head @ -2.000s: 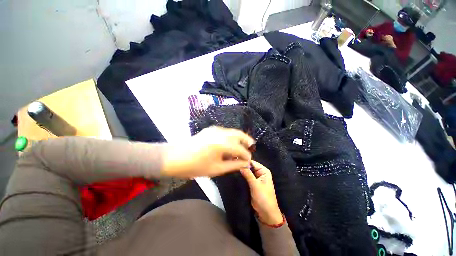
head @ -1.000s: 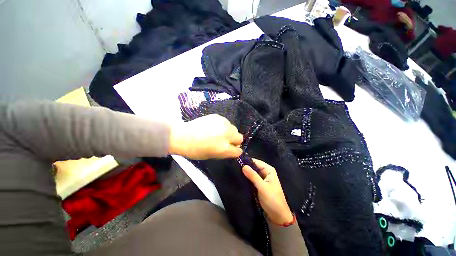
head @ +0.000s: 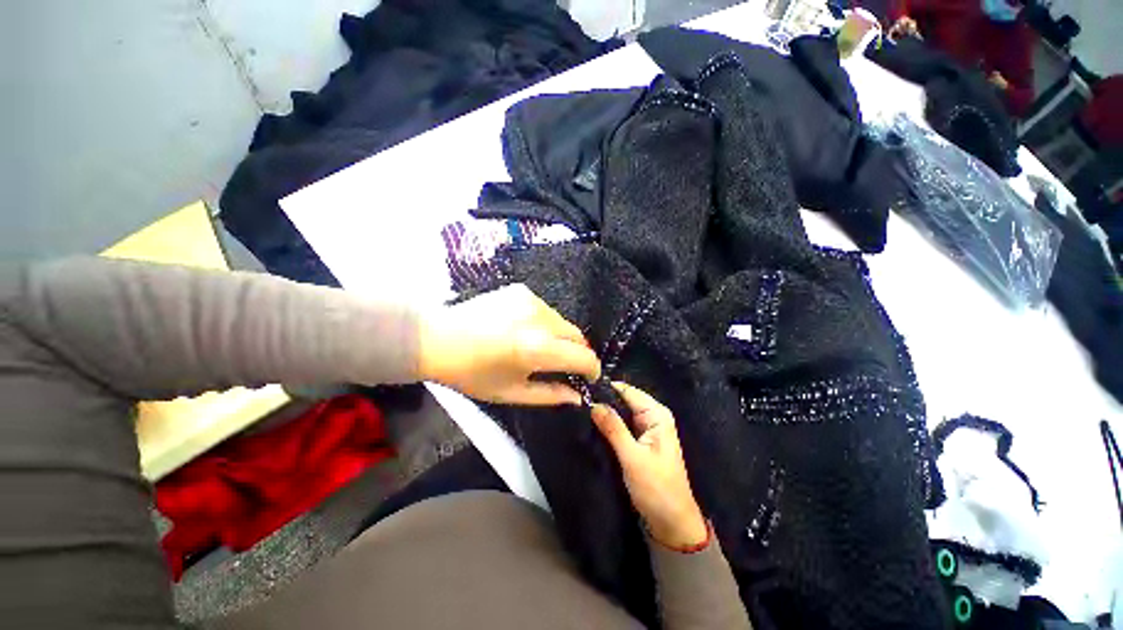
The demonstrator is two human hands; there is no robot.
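Note:
The large black tweed jacket point(head: 837, 492) with sparkling black-and-silver braid trim point(head: 813, 400) lies before me and hangs over the table's near edge. My left hand point(head: 511, 348) comes in from the left, fingers pinched at the trimmed edge. My right hand point(head: 653, 462), with a red cord at the wrist, holds the same edge between thumb and fingers just below it. The fingertips are close together. No needle or thread can be made out; the fingers hide the spot between them.
A striped bundle point(head: 474, 252) lies under the jacket's left side. Smooth black cloth point(head: 548, 148) and a clear plastic bag point(head: 985, 222) lie beyond. A dark trim loop point(head: 985, 431) is at right. Red cloth point(head: 277, 474) is below left. A person in red point(head: 985, 43) is at the back.
My left hand was blurred above my right two seconds ago; it has since come down to the trimmed edge. My right hand keeps its hold. The view has shifted slightly.

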